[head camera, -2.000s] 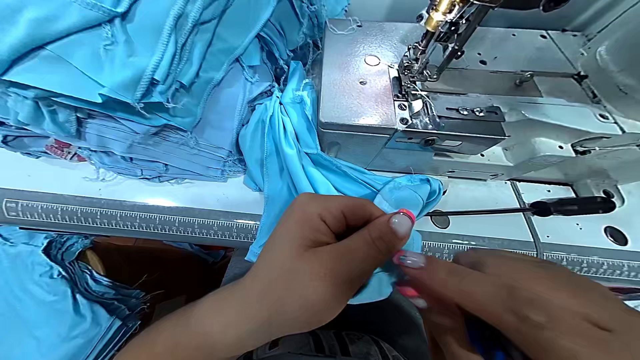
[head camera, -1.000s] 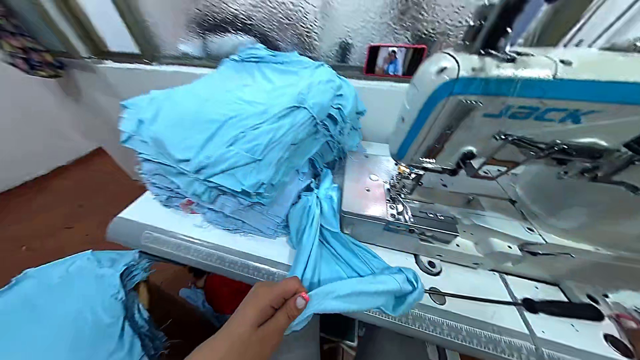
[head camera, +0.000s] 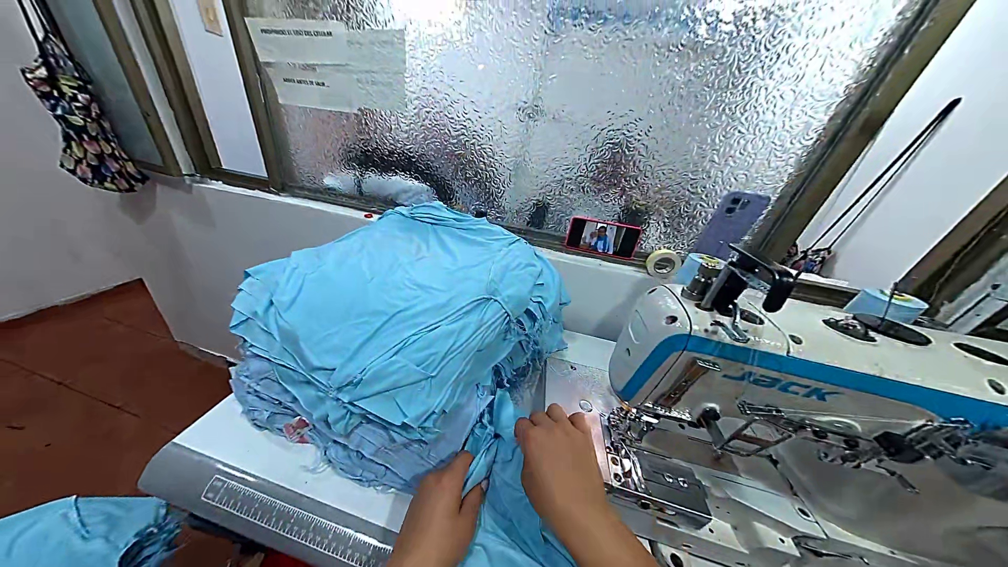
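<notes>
My left hand (head camera: 447, 504) pinches a strip of light blue fabric (head camera: 492, 465) at the right edge of a tall stack of blue cut fabric pieces (head camera: 394, 307). My right hand (head camera: 559, 461) lies on the same fabric, fingers curled and turned down onto it; its grip is hidden under the hand. Just right of that hand are the needle area and metal plate of a white and blue Jack sewing machine (head camera: 732, 370). The fabric hangs down between my forearms to the bottom of the view.
A ruler strip (head camera: 291, 520) runs along the front edge of the white table (head camera: 260, 441). More blue fabric (head camera: 87, 528) lies at lower left. On the sill behind stand a phone (head camera: 603, 238), a tape roll (head camera: 663, 263) and a purple phone (head camera: 732, 224). Thread cones (head camera: 888, 305) sit behind the machine.
The view has swung up to the window. My left hand has moved from the fabric by the table's front edge to beside the stack. My right hand, unseen a second ago, is back on the fabric.
</notes>
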